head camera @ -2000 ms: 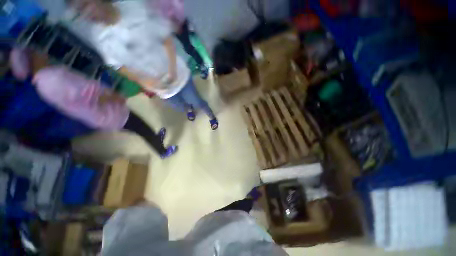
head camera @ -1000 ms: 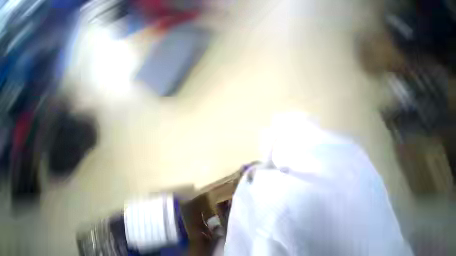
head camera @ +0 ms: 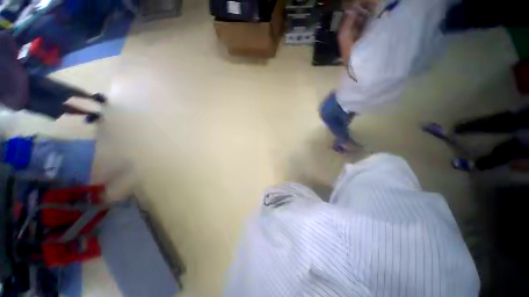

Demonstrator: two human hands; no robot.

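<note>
Neither of my hands shows in the head view. The wearer's pale striped clothing fills the lower middle and right. Nearest in front is the cream floor. A grey platform trolley lies at the lower left, partly cut off by the bottom edge. The picture is somewhat blurred.
Red bins stand left of the trolley. A cardboard box with black items sits at the top, beside a dark crate. A person in white is at upper right; other people's legs show left and far right.
The view has swung away from the pallet and open cartons. The trolley now shows at lower left, and people and a cardboard box are at the top. No hands appeared in the earlier frames.
</note>
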